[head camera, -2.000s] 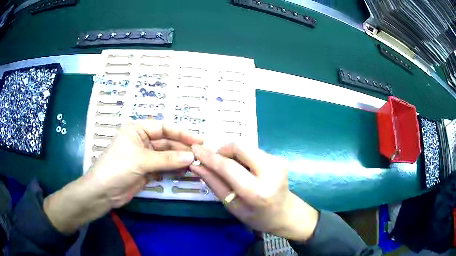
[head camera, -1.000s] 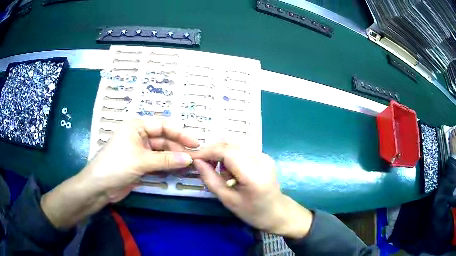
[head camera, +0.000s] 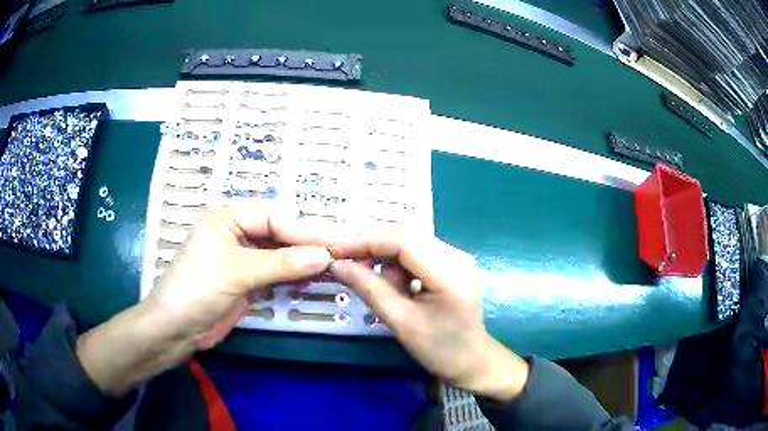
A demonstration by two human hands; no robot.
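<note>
The pale slotted board (head camera: pixel 404 126) lies in front of me with rows of dumbbell-shaped slots and small round metal parts (head camera: pixel 253 154) scattered on its upper half. My left hand (head camera: pixel 223 269) and my right hand (head camera: pixel 421 303) meet over its lower middle, thumb and finger tips touching. Whatever is pinched between the tips is too small and hidden to make out. The pale end of a thin stick (head camera: pixel 415 287) shows in my right hand between curled fingers. Silver rings (head camera: pixel 342 300) sit at slot ends near the board's lower edge.
A black parts tray (head camera: pixel 46 177) heaped with silver parts is at left, with loose rings (head camera: pixel 104 214) beside it. A dark fixture strip (head camera: pixel 274 66) lies beyond the board. A red bin (head camera: pixel 672 220) stands at right. Stacked boards (head camera: pixel 703 59) are at the far right.
The fixture strips on the belt have moved to the right. My hands stay together over the board, with the fingertips slightly shifted. Rings near the board's lower edge are now more visible.
</note>
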